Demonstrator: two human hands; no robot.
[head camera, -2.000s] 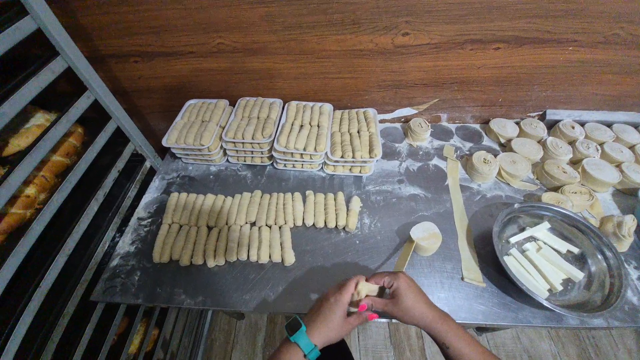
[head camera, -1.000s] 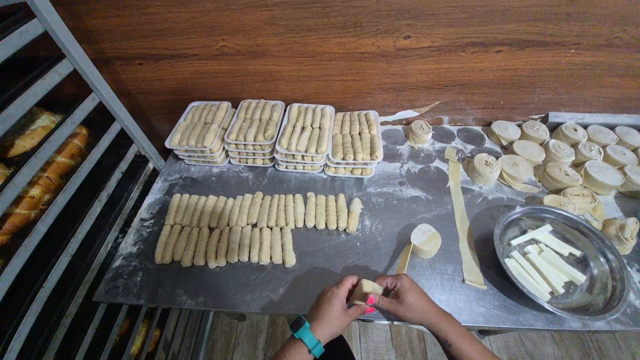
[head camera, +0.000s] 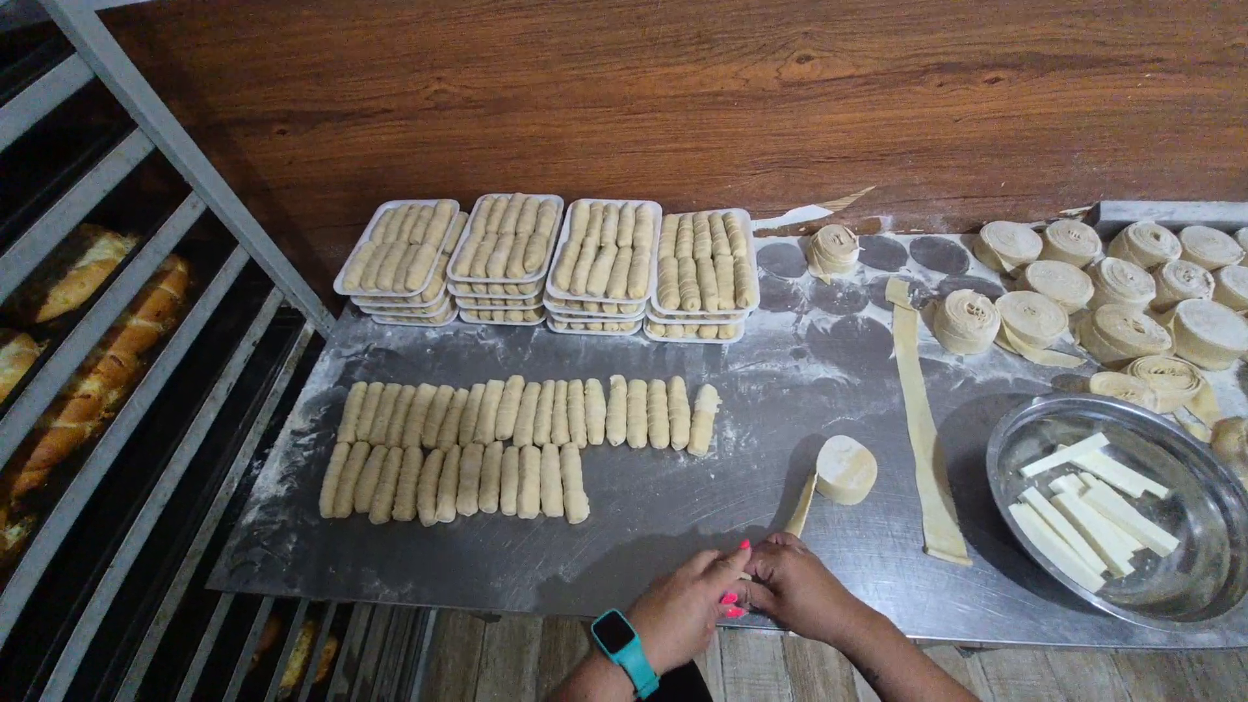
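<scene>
My left hand (head camera: 687, 606), with a teal smartwatch on its wrist, meets my right hand (head camera: 792, 588) at the table's front edge. Between their fingers sits a small piece of dough (head camera: 744, 575), mostly hidden by them. Just beyond my right hand stands a rolled dough coil (head camera: 846, 469) with its loose end trailing toward the fingers. A flat dough strip (head camera: 921, 419) lies farther right, beside a metal bowl (head camera: 1004, 487) holding white cheese-like sticks (head camera: 1102, 517). Two rows of slim dough rolls (head camera: 468, 478) lie to the left on the metal table (head camera: 643, 517).
Stacked white trays of dough rolls (head camera: 604, 253) stand along the wooden wall (head camera: 624, 107). Many dough coils (head camera: 1121, 283) fill the back right, with one coil (head camera: 833, 251) apart. A metal rack (head camera: 166, 146) with baked loaves (head camera: 97, 380) borders the left.
My hands have closed in around the dough piece, which showed more between the fingers one second ago. The rolls, coils, strip and bowl have stayed put.
</scene>
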